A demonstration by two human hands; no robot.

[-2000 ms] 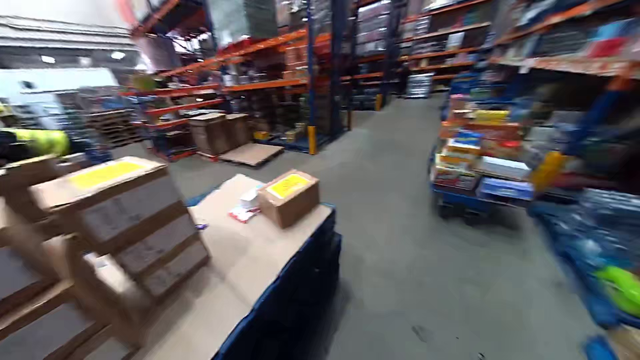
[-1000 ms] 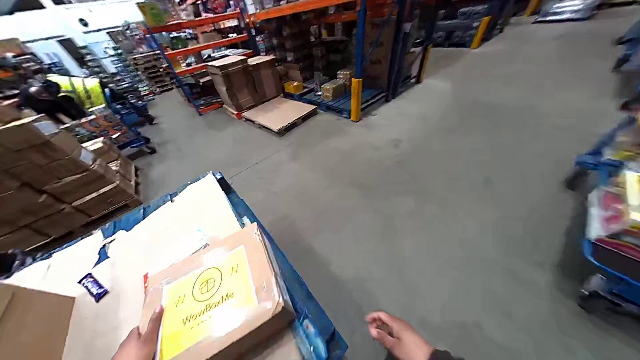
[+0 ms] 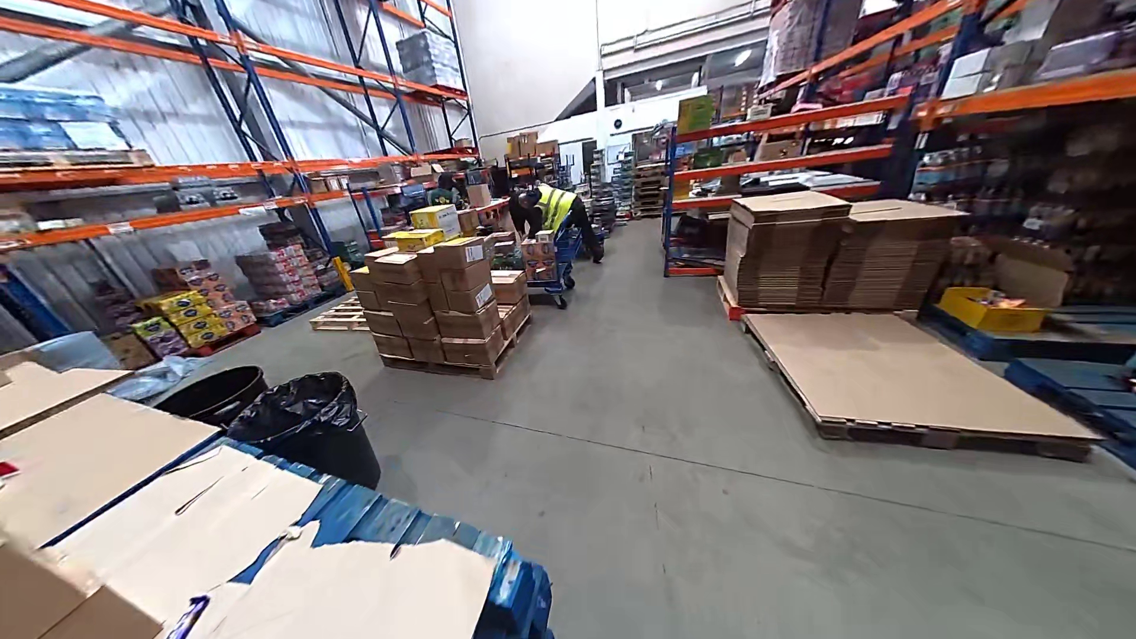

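Observation:
Neither my left hand nor my right hand shows in the head view, so what they hold is hidden. At the lower left lie flat cardboard sheets (image 3: 355, 586) on stacked blue pallets (image 3: 524, 590). A cardboard box (image 3: 62, 595) is cut off by the bottom left corner. Beside it a small purple wrapper (image 3: 188, 619) rests on the cardboard. The box with the yellow label is out of view.
A black-lined bin (image 3: 324, 435) stands beside the pallets. Ahead are a pallet of stacked cartons (image 3: 444, 311) and a person in a yellow vest (image 3: 556, 209) bending at a blue trolley (image 3: 565, 266). To the right, a low cardboard-topped pallet (image 3: 914, 373) lies by flattened cartons (image 3: 785, 253).
The view has swung far left. Both hands, one of them on the yellow-labelled box a second ago, have left the picture.

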